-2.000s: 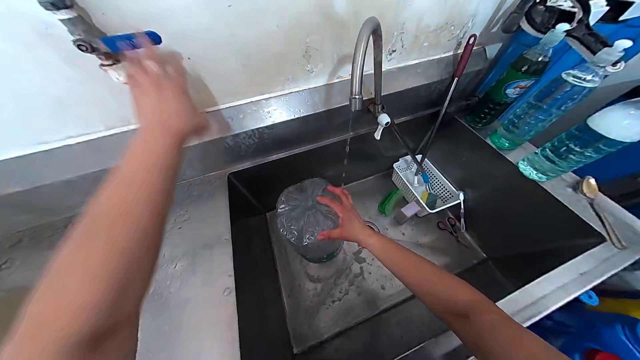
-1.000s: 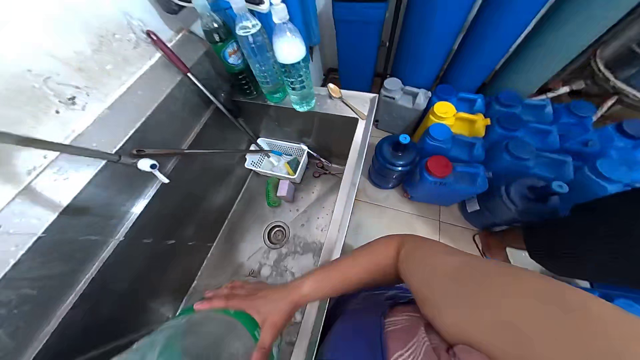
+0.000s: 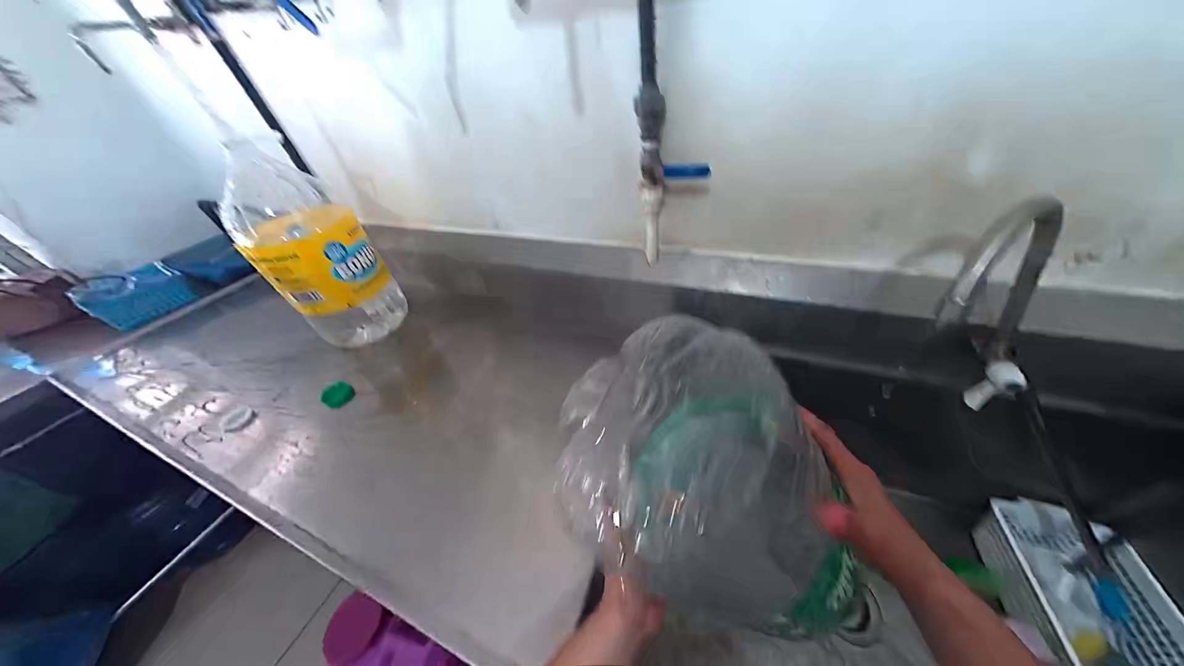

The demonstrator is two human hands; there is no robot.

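Note:
A large clear plastic bottle with green print is held between my two hands over the left edge of the steel sink. My left hand grips its near left side, partly seen through the plastic. On its right side my right hand presses with spread fingers. A clear bottle with a yellow label stands on the steel counter, near a green cap and a whitish cap.
Behind the sink rises a curved faucet. A blue-handled wall tap hangs above the counter. A white basket sits in the sink at right. A purple container is below the counter, and a blue basket lies far left.
The view has swung left to the counter. The left hand, near the wall tap two seconds ago, now holds the bottle along with the right hand. The bottle has been lifted out of the sink basin.

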